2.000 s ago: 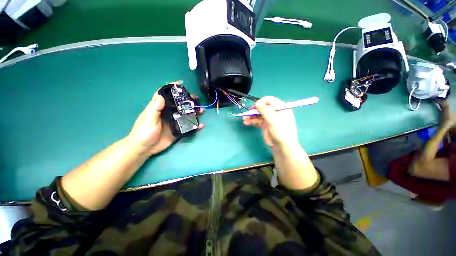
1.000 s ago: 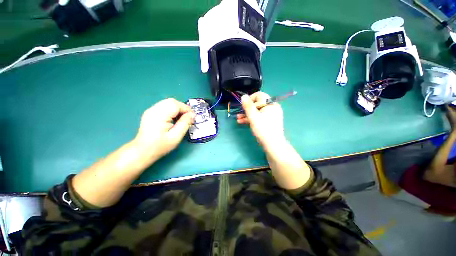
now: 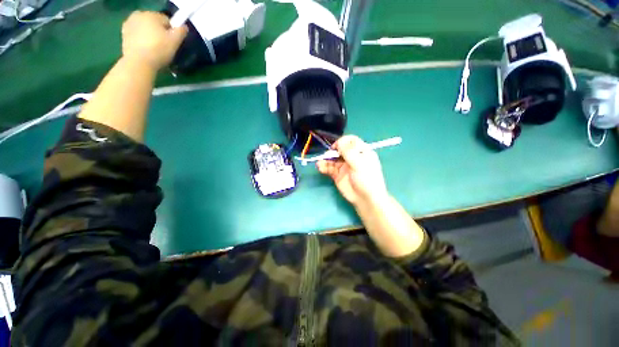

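The white PTZ camera housing (image 3: 305, 41) lies on the green bench in front of me, its black ball shell (image 3: 312, 101) towards me. Thin wire leads (image 3: 307, 144) come out of the shell. The camera module (image 3: 273, 171) lies on the bench with its circuit board up, left of the leads. My right hand (image 3: 356, 169) holds the pen-like tweezers (image 3: 385, 144) by the wire leads. My left hand (image 3: 151, 41) is at the upper left, with its fingers on a white part of another camera housing (image 3: 227, 27) on the belt.
At the right stand another housing (image 3: 533, 47) with its module (image 3: 501, 129) wired to it, and a white unit (image 3: 604, 101). A white tail cable (image 3: 407, 42) lies on the belt (image 3: 434, 13). A pale metal rail (image 3: 394, 68) edges the bench. Another person's sleeve (image 3: 594, 240) shows at right.
My left hand has left the camera module and reached up left to another housing, which is now nearer. The module lies unheld on the bench. My right hand stays by the leads with the tweezers.
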